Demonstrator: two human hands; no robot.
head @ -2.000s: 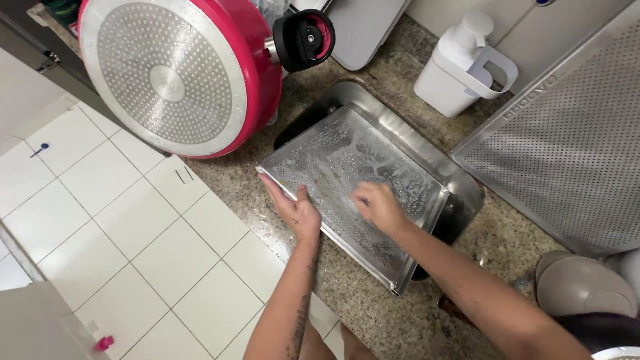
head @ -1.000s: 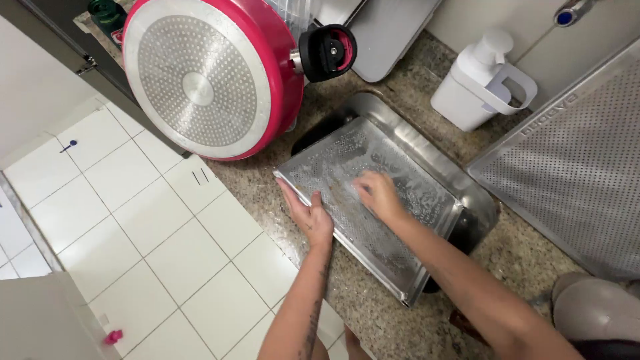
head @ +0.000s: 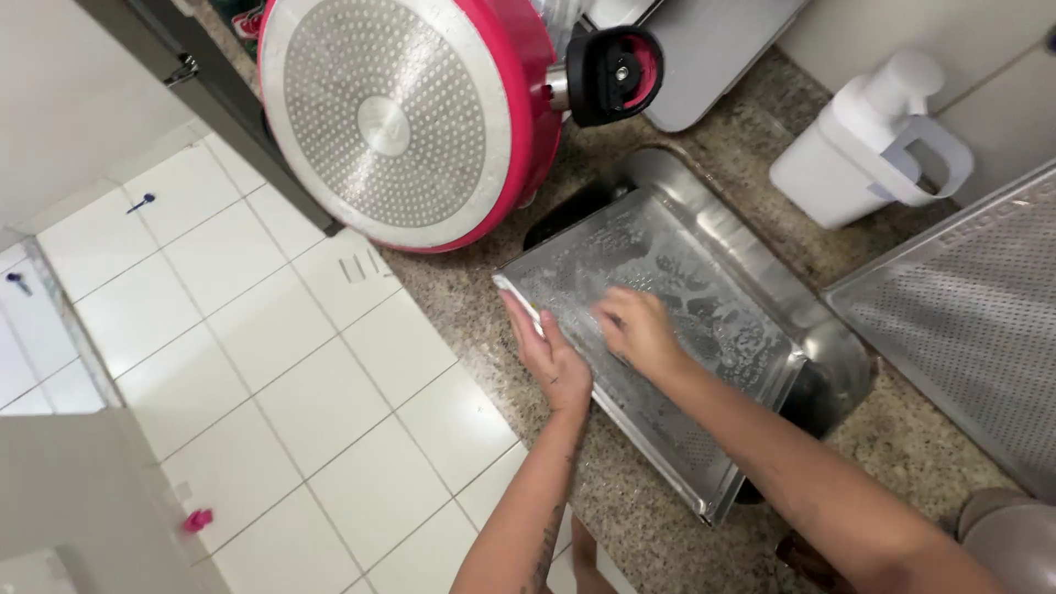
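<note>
A wet, perforated metal tray with soapy patches lies tilted over a stainless steel sink. Along its near left edge, my left hand grips the rim, fingers partly under it. My right hand is curled on the tray's surface, slightly blurred; whether it holds something small is hidden by the fingers.
A red pan stands base-out on the granite counter, left of the sink. Behind the sink is a white soap dispenser. Another perforated metal sheet leans at the right. White floor tiles lie below left.
My right hand has moved a little over the tray's surface toward its near edge. My left hand stays at the rim. The view has shifted somewhat.
</note>
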